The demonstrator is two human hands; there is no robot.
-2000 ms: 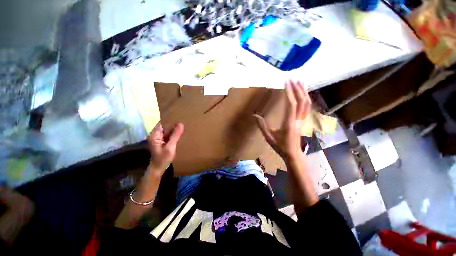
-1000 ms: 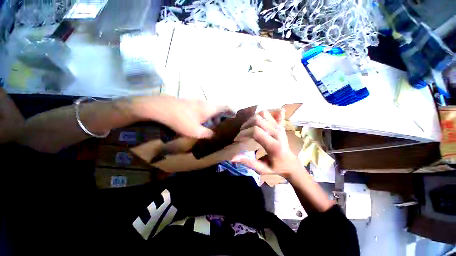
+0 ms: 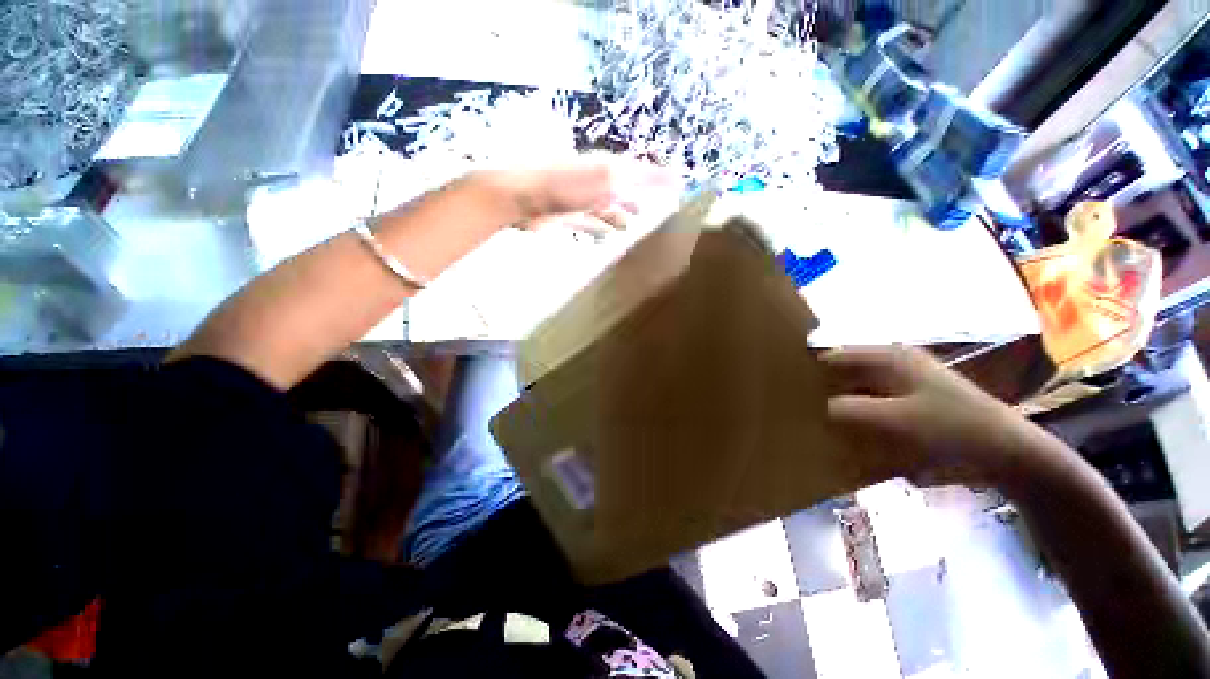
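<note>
A brown cardboard carton (image 3: pixel 703 398) is held tilted above my lap, with a small white label on its lower left side and a flap standing up at its upper left. My right hand (image 3: pixel 889 411) grips its right side; part of the fingers is against or behind the board. My left hand (image 3: pixel 577 192) is raised over the table beyond the upper flap, fingers stretched out and somewhat blurred, with nothing seen in it. The inside of the carton is hidden from view.
A tangled white cable pile (image 3: pixel 717 93) lies at the back of the white table (image 3: pixel 916 285). Blue-edged retail boxes (image 3: pixel 807 265) show partly behind the carton. Clear plastic trays (image 3: pixel 199 199) are at the left. An orange bag (image 3: pixel 1091 299) hangs at the right.
The cardboard was flat two seconds ago and now has the form of a carton. It is raised and tilted. My left hand has moved off it, up over the table; my right hand has moved right.
</note>
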